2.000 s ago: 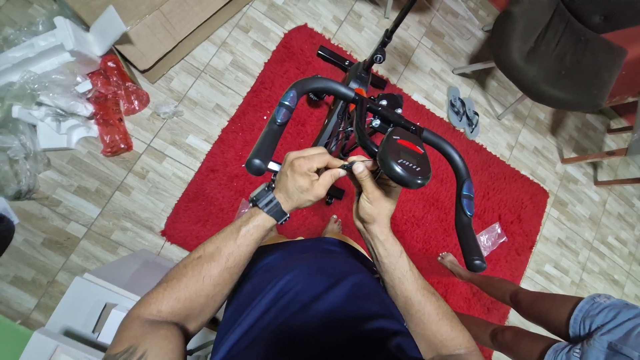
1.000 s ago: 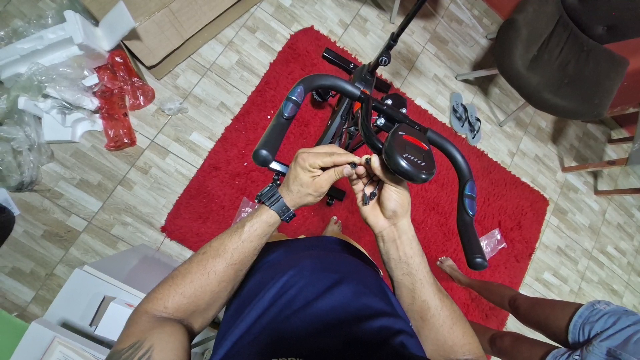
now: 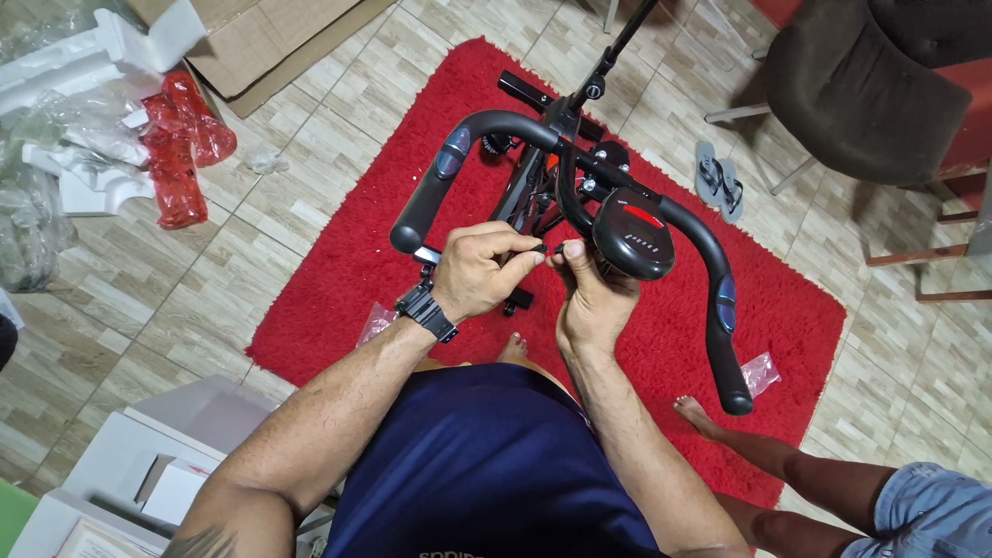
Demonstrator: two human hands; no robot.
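Note:
My left hand (image 3: 484, 271), with a black watch on the wrist, pinches a small black cable connector (image 3: 540, 249) between thumb and forefinger. Close to its right, my right hand (image 3: 593, 298) pinches another small black connector (image 3: 559, 249); a narrow gap seems to lie between the two. Just above my right hand is the oval black display console (image 3: 634, 232) of an exercise bike. The bike's black handlebar (image 3: 701, 240) curves around both sides of my hands. Its dark frame (image 3: 527, 182) stands below on a red shaggy rug (image 3: 333, 279). The cables are mostly hidden by my fingers.
Another person's legs (image 3: 783, 457) are at the lower right. Grey flip-flops (image 3: 719, 182) lie near a dark padded chair (image 3: 860, 101). Flattened cardboard (image 3: 271, 46), white foam (image 3: 101, 170) and red plastic wrap (image 3: 174, 155) lie at the upper left, a white box (image 3: 174, 492) at the lower left.
My right hand has turned, and its fingers now point up beneath the console. The dark cable ends seen hanging at my right palm one second ago are no longer visible.

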